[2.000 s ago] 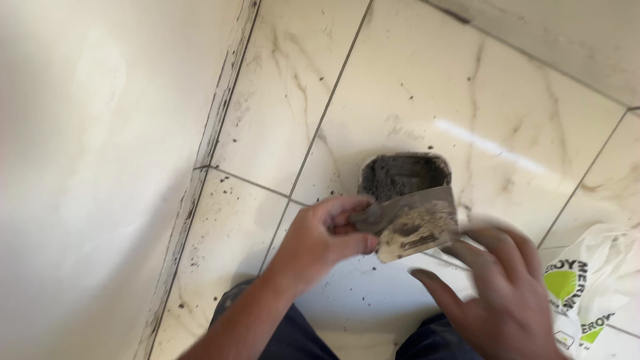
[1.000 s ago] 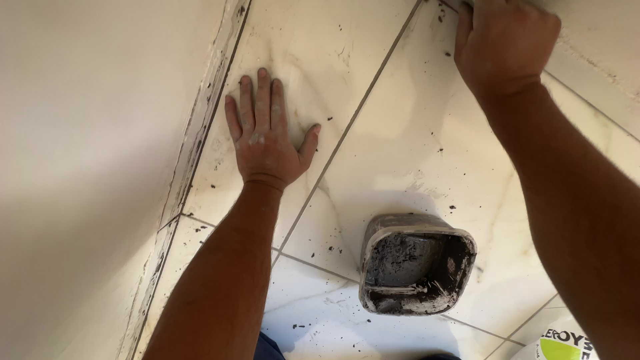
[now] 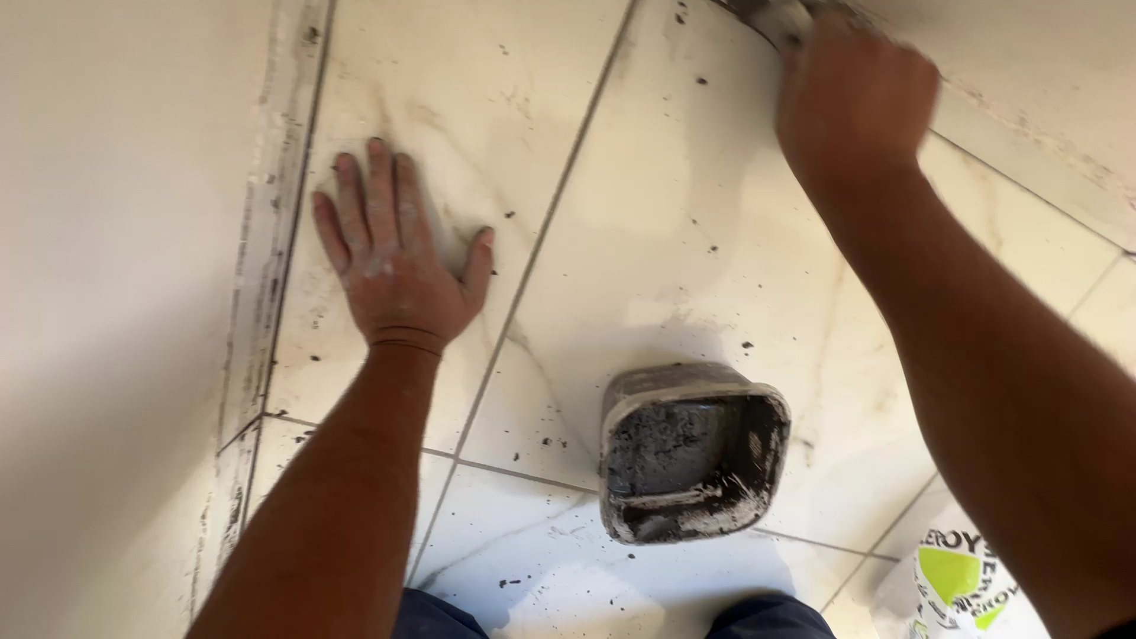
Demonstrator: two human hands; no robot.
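My left hand (image 3: 399, 257) lies flat on the marble-look floor tiles (image 3: 568, 293), palm down with fingers spread, holding nothing. At the top right, my right hand (image 3: 856, 102) is closed on a tool (image 3: 785, 22) with a pale part, held low at the joint where the floor meets the wall; its far end is cut off by the frame and blurred. Between my forearms stands a square plastic tub (image 3: 692, 453), its walls smeared and dark grey grout inside it. Dark grout lines run between the tiles.
A wall (image 3: 115, 266) rises on the left, with a grout-smeared skirting strip (image 3: 262, 222) at its foot. Another wall (image 3: 1047, 80) is at the top right. A printed plastic bag (image 3: 958, 577) lies at the lower right. Dark crumbs dot the tiles, and my knees show below.
Two seconds ago both hands were over the tub, the left on a flat tool. Since then the left has gone flat to the floor and the right up to the wall's foot. The view has shifted.
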